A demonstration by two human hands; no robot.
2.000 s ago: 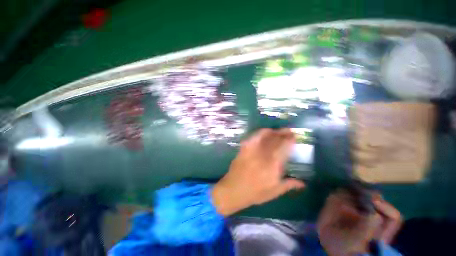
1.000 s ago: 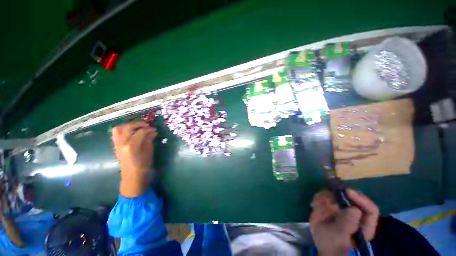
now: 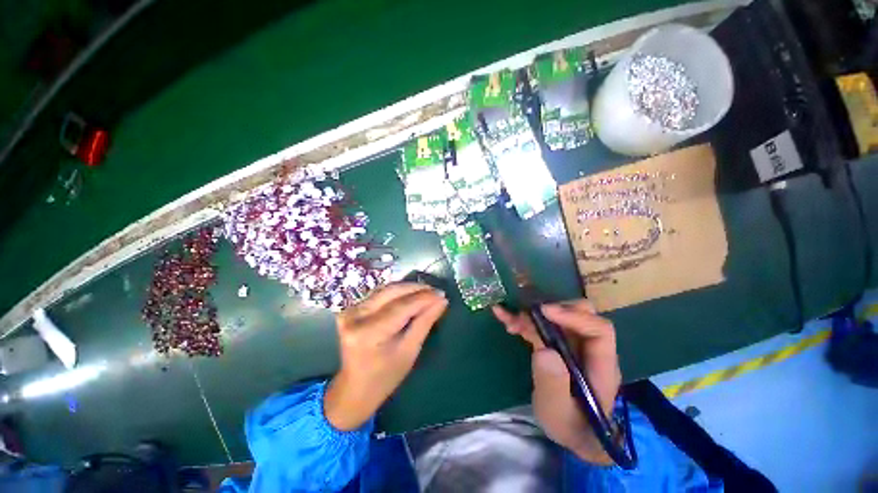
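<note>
A small green and grey circuit board (image 3: 476, 270) lies on the dark green bench between my hands. My left hand (image 3: 383, 349) is left of it, fingers pinched on a small dark part (image 3: 424, 279) that is too small to make out. My right hand (image 3: 574, 385) is below and right of the board and holds the black soldering iron (image 3: 575, 377). Its tip is hard to see. My right index finger is near the board's lower corner. Several overlapping boards (image 3: 433, 188) lie just beyond the single board.
A white and pinkish parts pile (image 3: 298, 236) and a dark red pile (image 3: 183, 298) are at left. Right are a cardboard piece (image 3: 664, 270), a white tub (image 3: 626, 120) of silvery pieces and a black station. A pale rail borders the conveyor, which carries a red item (image 3: 93, 147).
My left hand has moved right, from the dark red pile to beside the single board. My right hand has moved closer to the board with the iron. The view has shifted and turned.
</note>
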